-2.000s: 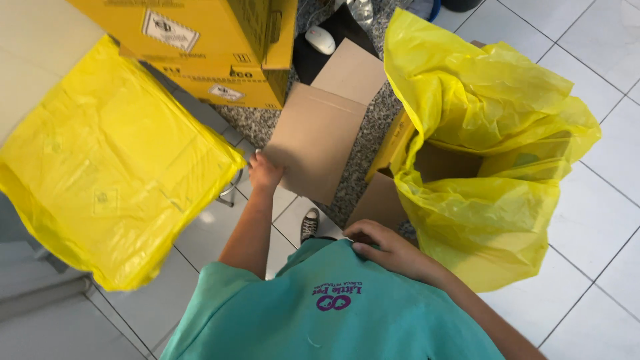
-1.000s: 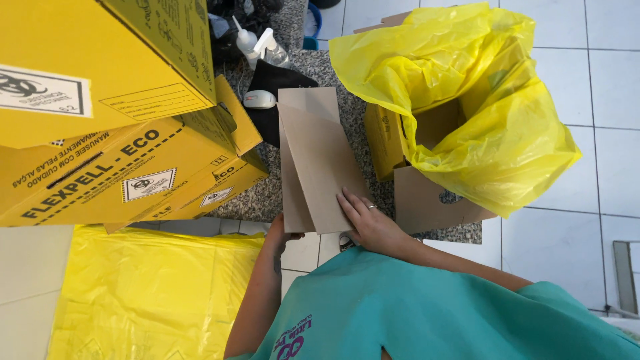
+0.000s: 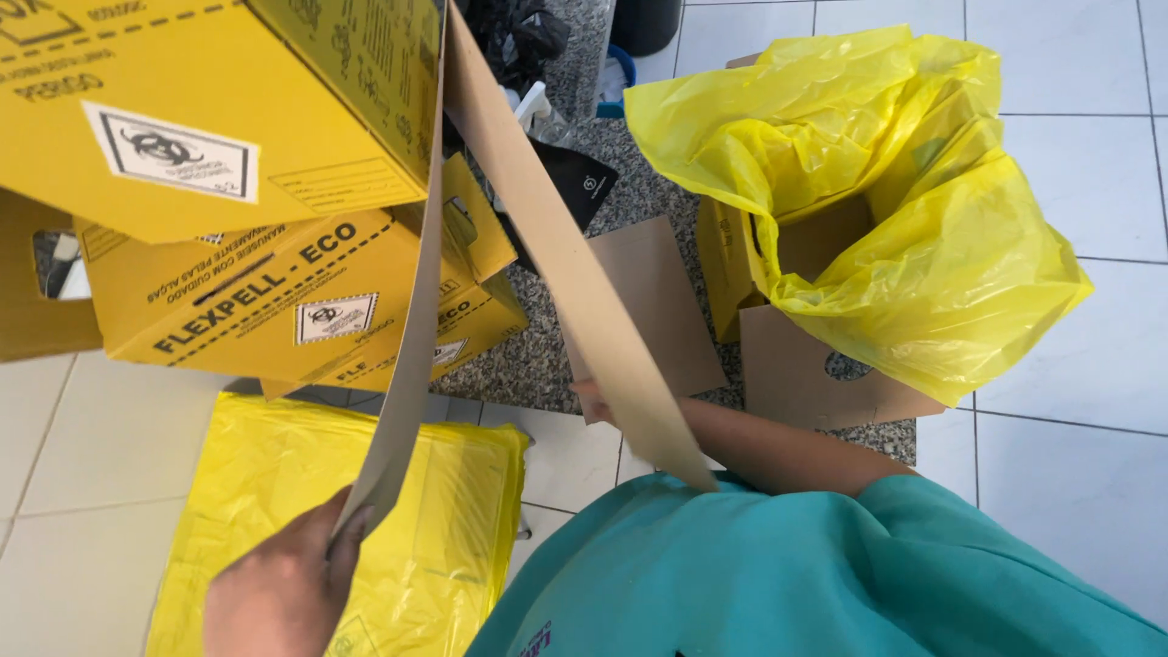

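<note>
My left hand (image 3: 287,575) pinches the lower edge of a folded brown cardboard sheet (image 3: 411,328), raised and seen nearly edge-on. Its other panel (image 3: 584,283) slants down toward my shirt. Behind that panel my right hand (image 3: 598,401) is mostly hidden, its fingertips at the lower edge of a flat cardboard piece (image 3: 652,319) on the granite counter; whether it grips it I cannot tell. Right of that piece stands a yellow cardboard box (image 3: 725,265) lined with a yellow plastic bag (image 3: 958,265), which is folded out over the rim. A brown flap (image 3: 812,383) hangs out at its front.
Yellow biohazard cartons (image 3: 246,301) are stacked at the left, the upper one (image 3: 210,100) close to the camera. Below them lie flat yellow plastic bags (image 3: 429,511). A black pouch (image 3: 570,182), a spray bottle (image 3: 538,114) and a black plastic bag (image 3: 525,41) rest on the granite counter (image 3: 520,370).
The folded cardboard, held low between both hands a second ago, is now raised and spread at the left. My right hand has moved off its face to beside the flat piece on the counter.
</note>
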